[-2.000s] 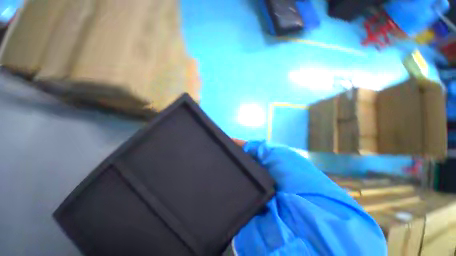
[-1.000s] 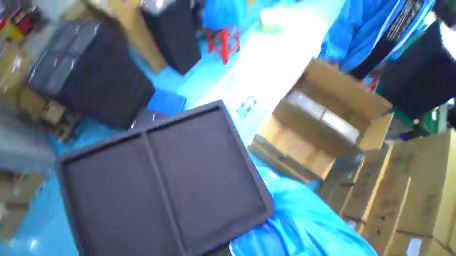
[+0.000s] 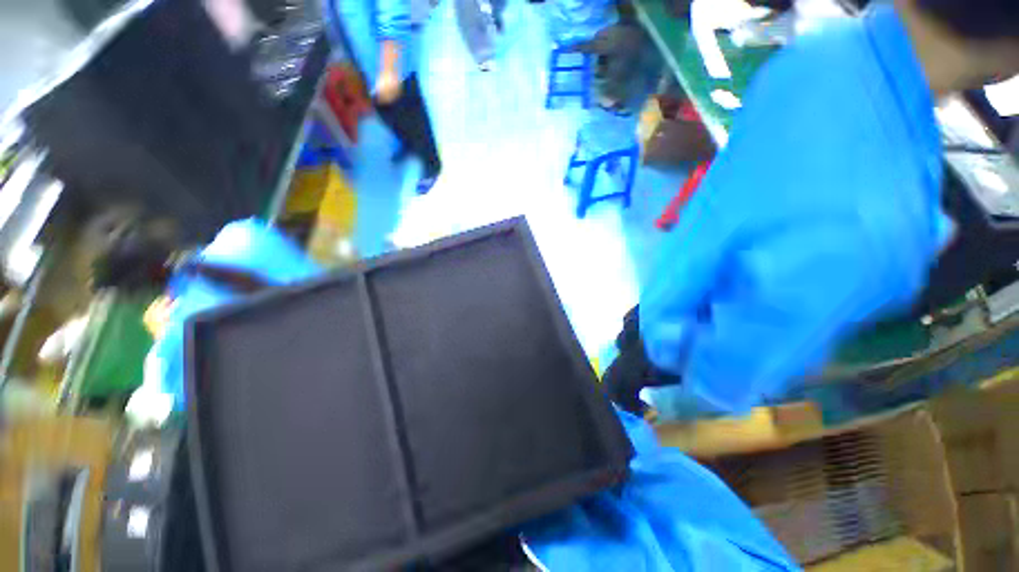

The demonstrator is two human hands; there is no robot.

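Note:
A black two-compartment tray [image 3: 393, 408] with a centre divider fills the lower middle of the head view. Both wells are empty, and the tray is tilted and held up off any surface. My right sleeve, blue, reaches its lower right edge. My right hand is hidden behind or under the tray, and the tray stays with that arm. My left hand is not visible.
A person in a blue smock [image 3: 805, 212] is close on the right by a green-topped bench. Another blue-clothed person [image 3: 229, 268] is at left. Black stacks [image 3: 145, 106] stand upper left, cartons [image 3: 894, 480] lower right, and blue stools [image 3: 603, 173] ahead.
The view has moved from floor and cartons to an aisle between benches with people close by. The tray is still carried in front and now sits slightly further right in view.

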